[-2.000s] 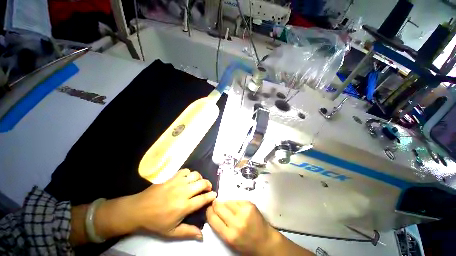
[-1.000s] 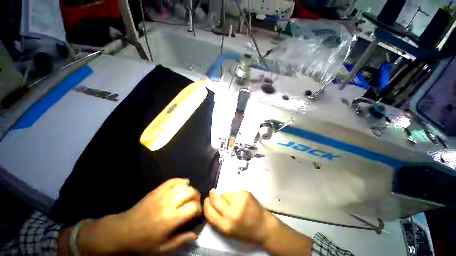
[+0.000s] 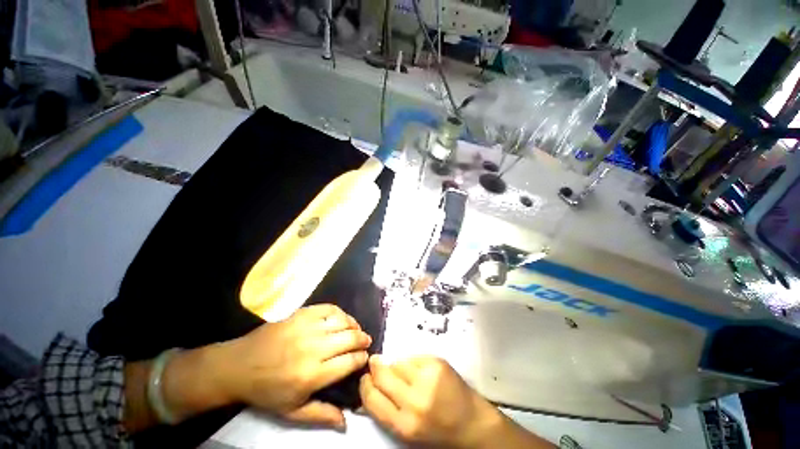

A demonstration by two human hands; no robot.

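A large black fabric piece [image 3: 206, 237] lies left of the needle, its right edge running under the presser foot area [image 3: 392, 289] of the white JACK sewing machine [image 3: 570, 351]. My left hand [image 3: 303, 364] rests on the fabric near its front right edge, fingers bent over it. My right hand [image 3: 421, 399] pinches the fabric edge with thumb and fingertips, close beside my left fingertips. Whether a narrow strip lies between the fingertips cannot be seen. The needle is lost in glare.
A glowing sewing lamp [image 3: 307, 250] hangs over the fabric. Blue tape [image 3: 75, 180] and a patterned strip [image 3: 147, 167] lie on the table at left. A clear plastic bag [image 3: 544, 101] is behind the head. Dark thread cones [image 3: 696, 33] stand upper right.
The view tilted and came back. The fabric's front left edge has bunched and drawn in slightly towards my left hand. Both hands stay at the fabric's front right edge.
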